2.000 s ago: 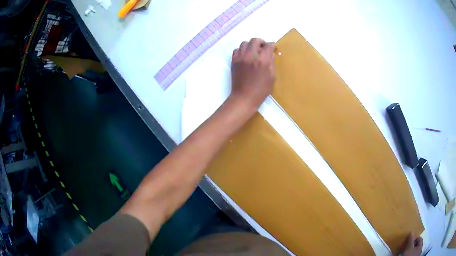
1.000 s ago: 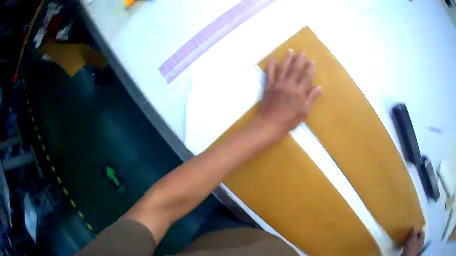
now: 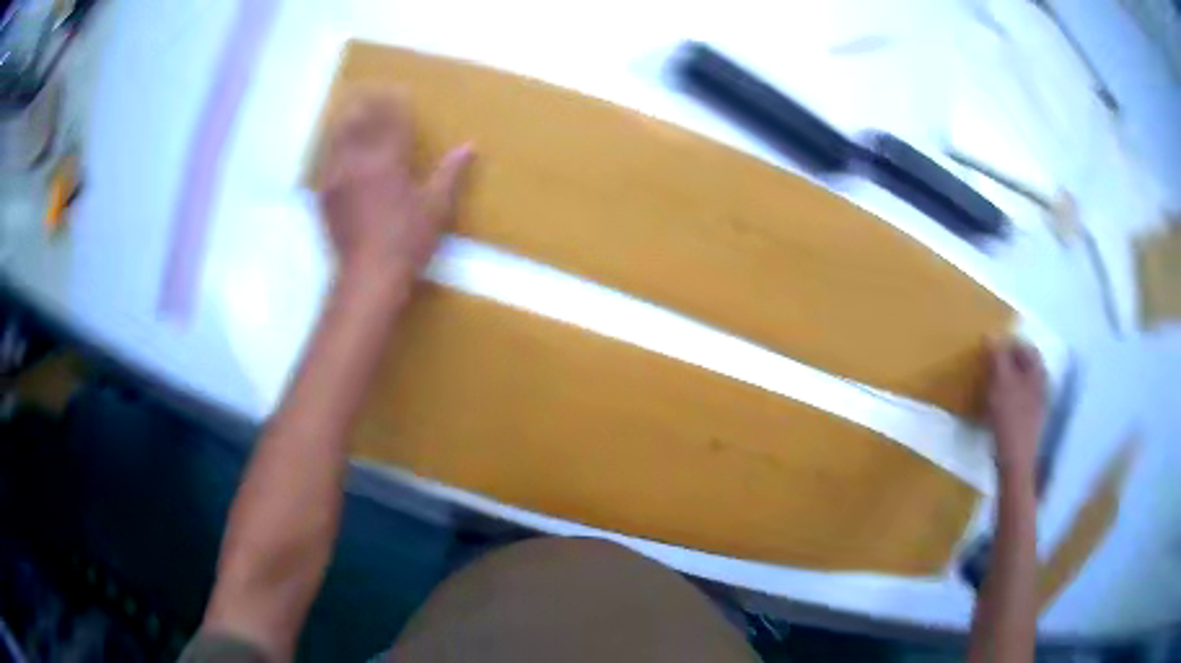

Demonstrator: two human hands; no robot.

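Note:
Two long tan pattern pieces lie side by side, the far one (image 3: 622, 194) and the near one (image 3: 648, 440), with a strip of white fabric (image 3: 699, 339) between them. My left hand (image 3: 382, 194) lies on the left end of the far piece, thumb apart from the fingers. My right hand (image 3: 1017, 382) is at the right end of the far piece, its fingertips on the corner; the frame is blurred and I cannot tell if it grips the card. Dark shears (image 3: 1057, 421) show partly beside and behind my right wrist.
Two black pattern weights (image 3: 764, 106) lie end to end beyond the far piece. A pink-purple ruler (image 3: 214, 168) is at the left. An orange tool (image 3: 61, 192) lies at the far left. A narrow tan card (image 3: 1088, 525) and thin dark cords are at the right.
The view has turned and shifted right, so the pieces now lie more across the picture. My left hand has moved from the inner edges onto the far piece's left end. My right hand shows more fully.

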